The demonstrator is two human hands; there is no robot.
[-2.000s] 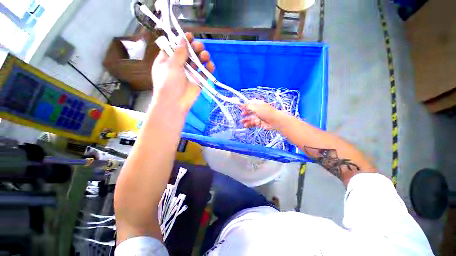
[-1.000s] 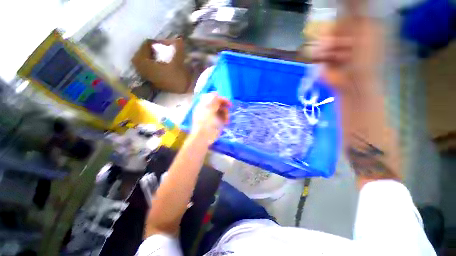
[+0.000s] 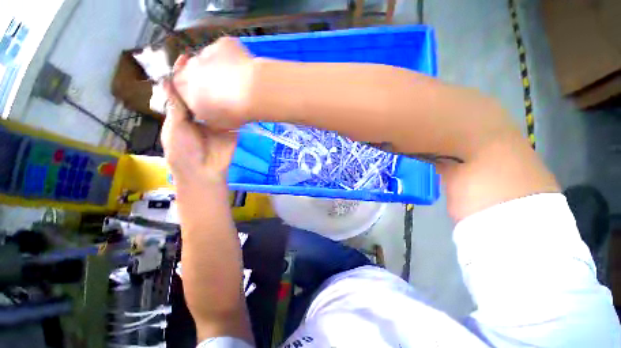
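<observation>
My left hand [image 3: 199, 148] is raised at the upper left, its fingers largely hidden by my right hand. My right hand [image 3: 219, 78] is closed and blurred, touching the left hand from above. A thin dark line runs between the hands. A small white piece [image 3: 159, 96] shows at their far side; I cannot tell if it is a held cable end. White cables [image 3: 354, 163] lie tangled in the blue bin [image 3: 327, 196], partly hidden by my right forearm. A white looped cable [image 3: 310, 162] lies on the heap.
The yellow control panel [image 3: 58, 170] stands at the left, above machine parts. A white tub [image 3: 327, 216] is below the bin. White cable ends [image 3: 246, 280] show on the black surface by my left forearm. A cardboard box [image 3: 129, 83] is behind my hands; cartons [image 3: 589, 51] stand at the right.
My right hand has swung from above the bin's right side to my left hand, which has moved left and up. The bin appears shifted up in view. Bench cables are more hidden.
</observation>
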